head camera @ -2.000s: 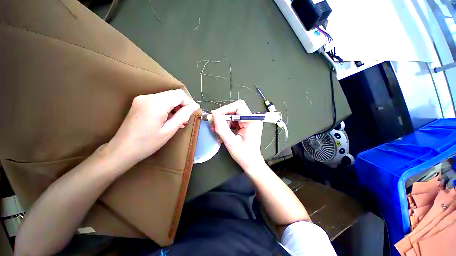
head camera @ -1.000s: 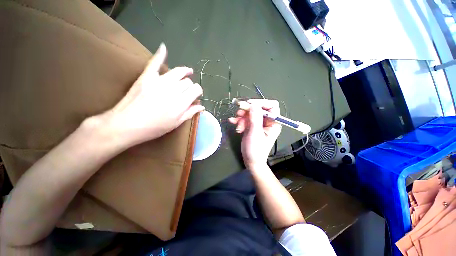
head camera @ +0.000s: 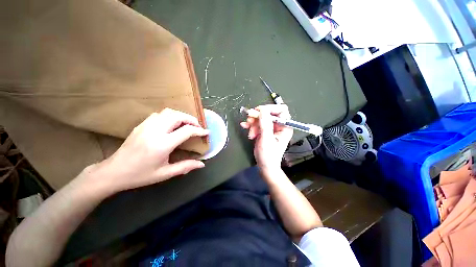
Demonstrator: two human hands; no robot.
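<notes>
A large tan-brown tote bag (head camera: 130,57) lies on the left side, its reddish-brown edge trim (head camera: 194,83) running down towards me. My left hand (head camera: 162,146) grips the bag at the lower end of the trim, thumb below and fingers above. A round bluish-white disc (head camera: 216,134) lies partly under that bag corner. My right hand (head camera: 270,130) holds a slim pen-shaped tool (head camera: 297,125), pale with a dark section, its tip pointing left, away from the bag. Loose threads (head camera: 224,97) lie on the table between the bag and my right hand.
A yellow-black tool (head camera: 274,95) with a thin tip lies on the dark green table (head camera: 292,52). A white power strip (head camera: 313,26) with a black adapter is at the top. A grey fan (head camera: 347,141) and a blue bin (head camera: 399,156) with orange-pink pieces (head camera: 454,214) are at the right.
The bag has been shifted, with its trimmed edge now ending at the disc. My left hand has moved down to that corner. My right hand has drawn away from the bag with the tool.
</notes>
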